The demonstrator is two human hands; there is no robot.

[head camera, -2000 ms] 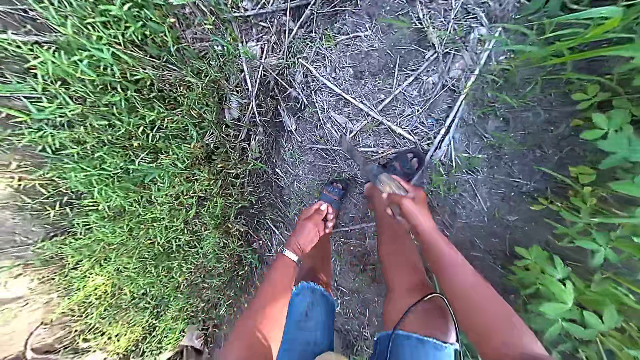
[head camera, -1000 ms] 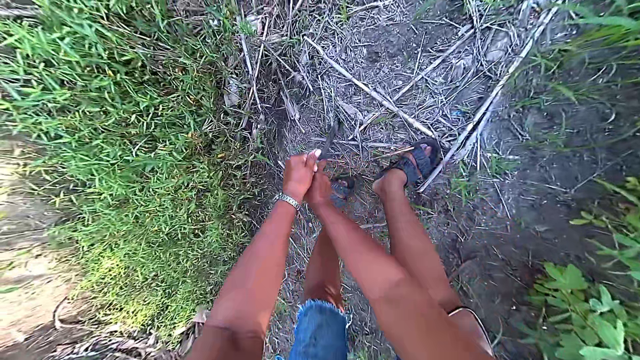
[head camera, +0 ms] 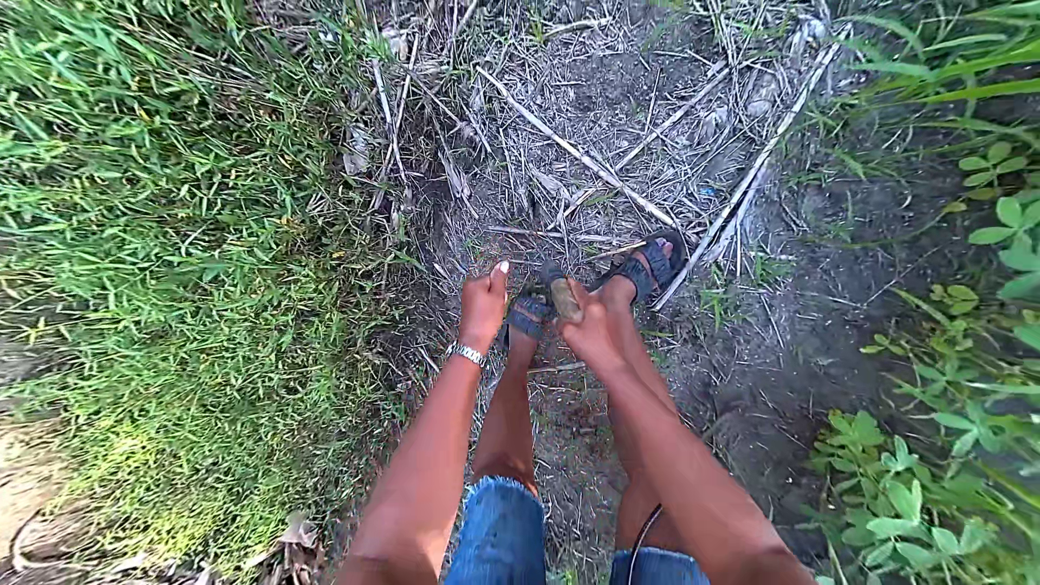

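Observation:
My right hand (head camera: 587,327) is closed around the worn, pale handle of a tool (head camera: 565,298); its dark end points away above the left foot, and its kind cannot be told. To the left, my left hand (head camera: 484,304) is closed with the thumb up, a metal-banded watch or bracelet (head camera: 467,354) at its wrist. Whether it holds anything small is not clear. The two hands are apart. Below them are my feet in dark strapped sandals (head camera: 642,272).
Dense green grass (head camera: 203,244) borders the left. Dry stalks (head camera: 577,154) cross the soil ahead, and a long pale stalk (head camera: 751,179) lies beside the right foot. Leafy plants (head camera: 902,504) grow at the right. A dark cord (head camera: 644,532) hangs by the right leg.
One second ago my hands were together; now they are apart, the right one to the right with the tool. The feet have stayed beside the same dry stalks since then.

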